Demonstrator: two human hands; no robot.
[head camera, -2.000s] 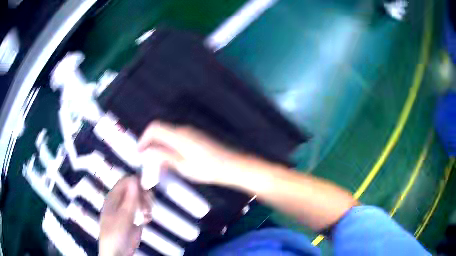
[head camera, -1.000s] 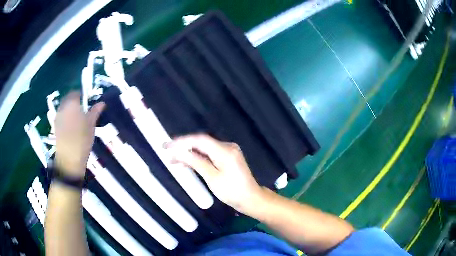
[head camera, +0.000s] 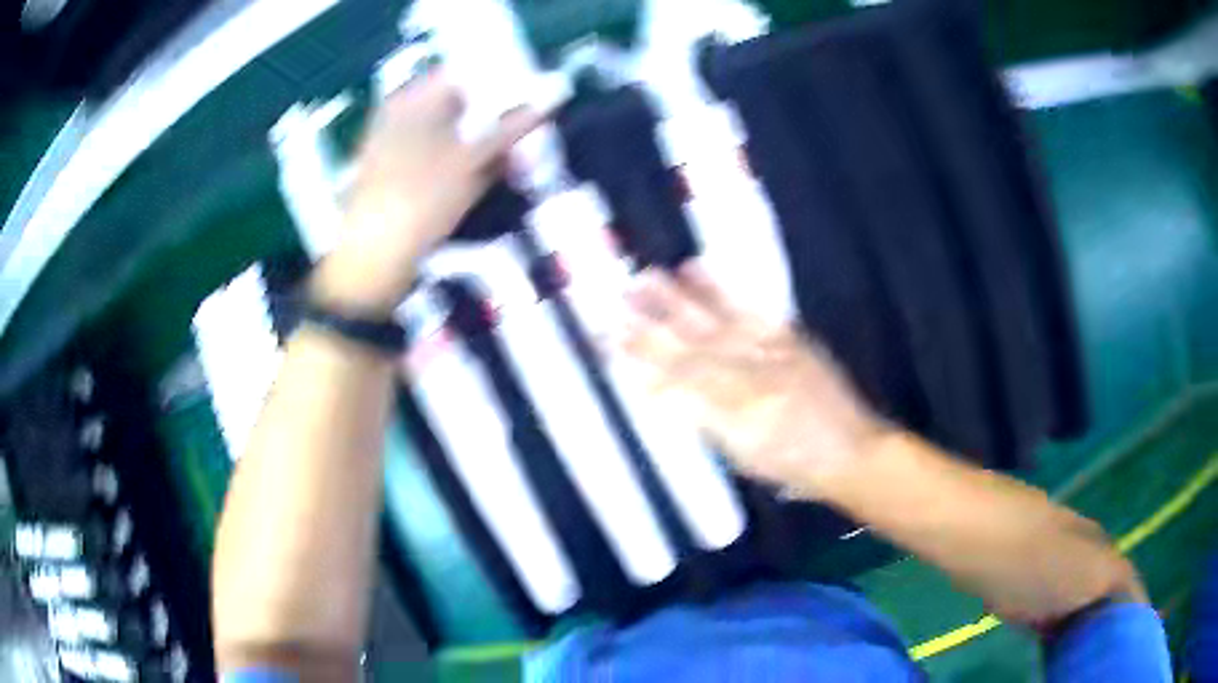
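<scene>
Several long white parts lie side by side in the grooves of a slotted black tray, with small red marks near their upper ends. Bent white end arms stick past the tray's far edge. My left hand is at the upper ends of the parts at left, fingers blurred; whether it grips one cannot be told. My right hand lies spread over the long parts at the middle, palm down, fingers apart. The picture is motion-blurred.
A narrow small-parts tray with white pieces stands left of my left forearm. More dark trays with white pieces are at lower left. A pale curved rail crosses the upper left. Yellow lines mark the green floor at right.
The tray and parts appear further right as the view turned. My left hand is at the upper ends of parts further right in the picture. My right hand has opened flat over the parts.
</scene>
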